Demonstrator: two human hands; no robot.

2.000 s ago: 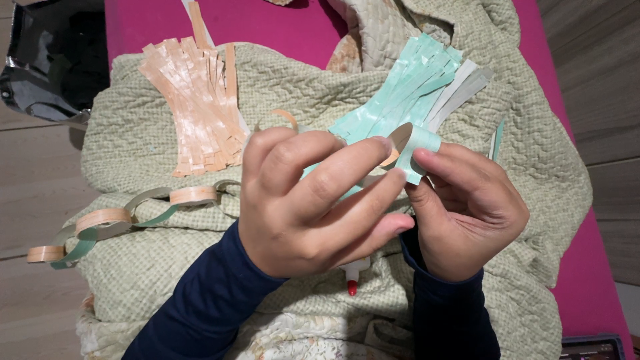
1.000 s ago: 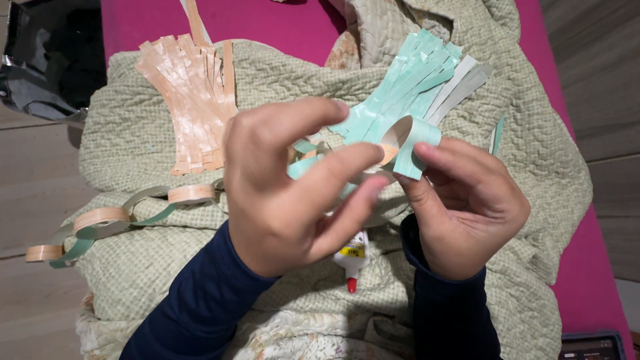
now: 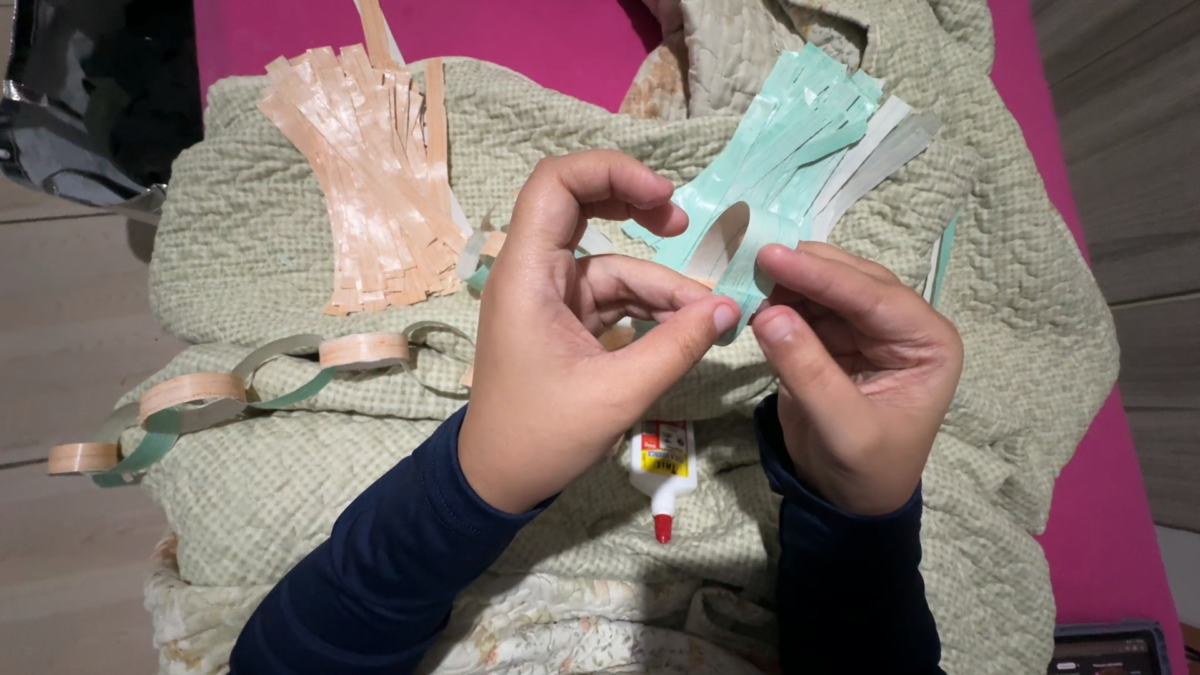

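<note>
Between my two hands is a mint-green paper loop (image 3: 753, 258), the end link of a paper chain. My left hand (image 3: 600, 328) pinches the loop's lower edge between thumb and a finger, its index finger curled above. My right hand (image 3: 853, 366) holds the loop's right side with thumb and index finger. The chain (image 3: 366, 350) of peach and green links runs behind my left hand and lies out to the left; part of it is hidden. Below my hands a white glue bottle (image 3: 664, 464) with a red tip lies on the quilt.
Peach paper strips (image 3: 370, 187) lie piled at upper left, mint strips (image 3: 787, 131) at upper right, on a rumpled green quilt (image 3: 562, 581). A thin strip (image 3: 942, 258) lies at right. A shiny black bag (image 3: 94, 112) is at far left, a screen device (image 3: 1111, 652) at lower right.
My left hand's thumb and finger have come onto the lower edge of the green loop. My right hand has stayed at the loop's right side.
</note>
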